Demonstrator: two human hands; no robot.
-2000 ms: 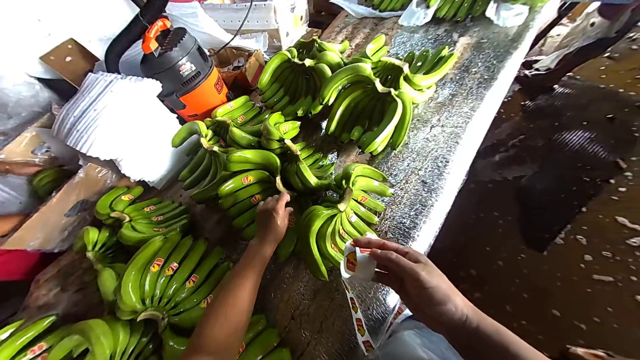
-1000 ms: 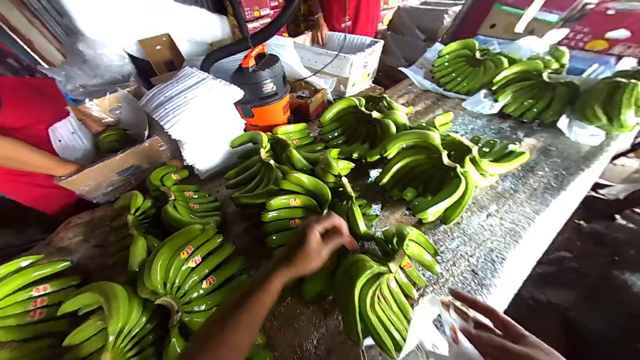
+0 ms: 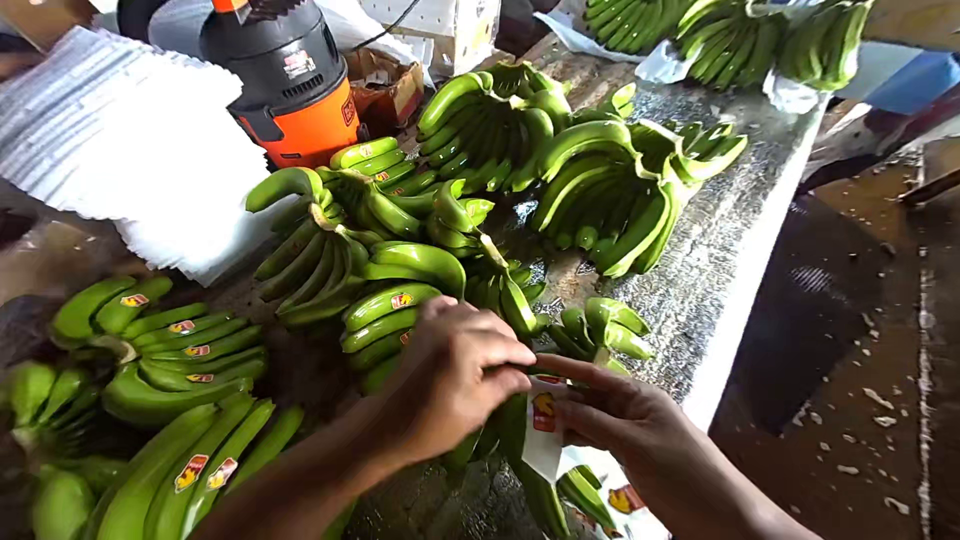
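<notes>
My right hand (image 3: pixel 630 427) grips a strip of stickers (image 3: pixel 544 427) on white backing paper, which hangs down over green bananas. My left hand (image 3: pixel 457 375) meets it at the strip's top edge, thumb and forefinger pinched together; whether a sticker is between them cannot be told. A banana hand with stickers (image 3: pixel 390 322) lies just left of my left hand. Below both hands another bunch (image 3: pixel 536 495) is partly hidden. At the lower left lie stickered green banana hands (image 3: pixel 187 345). Unstickered-looking bunches (image 3: pixel 622 195) rest farther back on the wet table (image 3: pixel 675 285).
A black and orange shop vacuum (image 3: pixel 300 97) stands behind the bananas, beside a stack of white foam sheets (image 3: pixel 127 142) and a small cardboard box (image 3: pixel 386 94). More bunches (image 3: pixel 727 37) lie at the far end. The table's right edge borders a wet, littered floor (image 3: pixel 855 337).
My left hand has come away from the bananas to my right hand, and the two now meet at the sticker strip. The view has shifted.
</notes>
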